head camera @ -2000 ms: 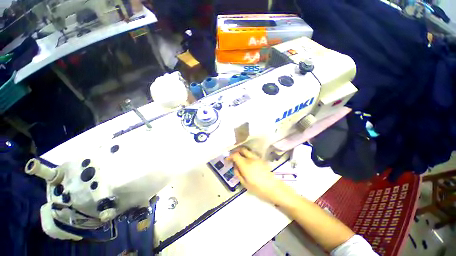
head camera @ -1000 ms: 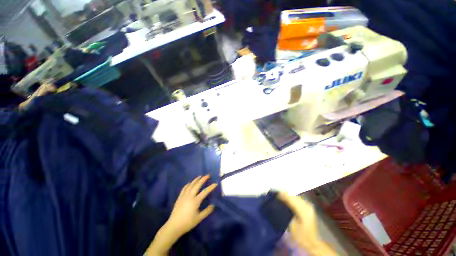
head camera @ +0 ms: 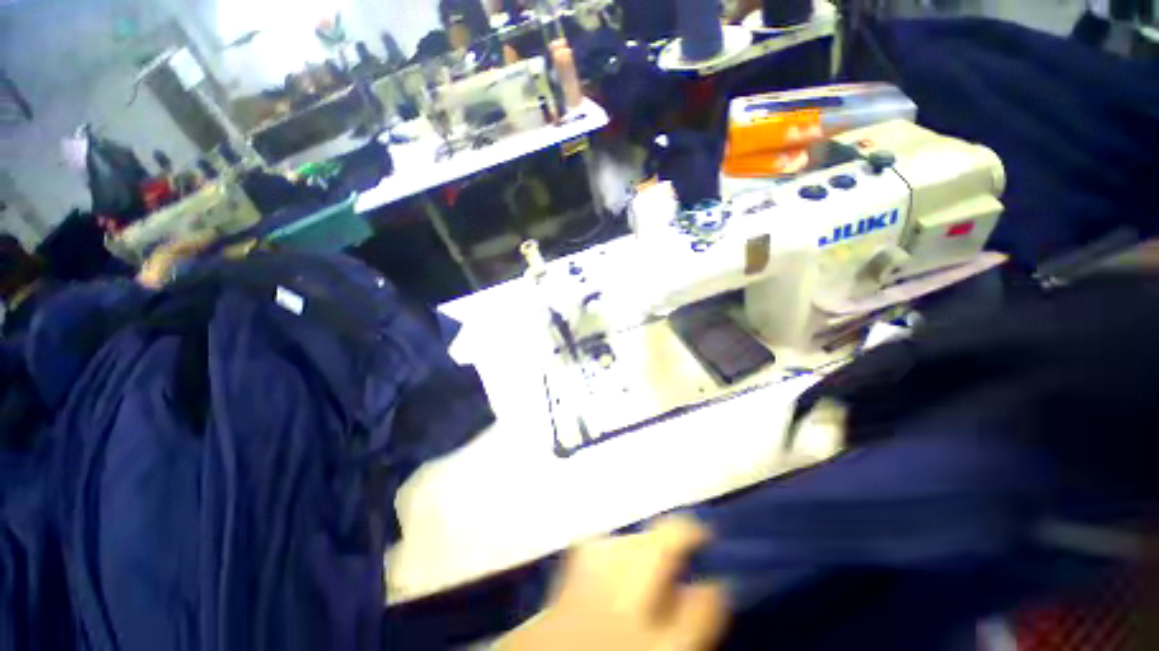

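Observation:
A dark navy garment piece (head camera: 941, 496), blurred, is spread in the air across the lower right, over the table's front edge. My left hand (head camera: 636, 591), blurred at the bottom centre, is closed on its left end. A pale, blurred patch at the cloth's upper edge looks like part of my right hand (head camera: 820, 432); the cloth hides the rest, so its grip cannot be told. The cream-white sewing machine (head camera: 699, 261) stands behind, with no cloth under its needle area (head camera: 591, 350). A larger navy garment heap (head camera: 242, 445) with a small white label lies at left.
A dark smartphone (head camera: 725, 341) lies under the machine arm. The pale table (head camera: 496, 496) shows between the heap and the held cloth. Orange-and-white boxes (head camera: 775, 134) stand behind the machine. Part of a red basket (head camera: 1074, 630) shows at bottom right. Other machines and a teal container (head camera: 318, 226) are behind.
The navy piece has moved off the needle area to the right and nearer me. My left hand has moved right and down, gripping it. Earlier, my right hand was at the phone.

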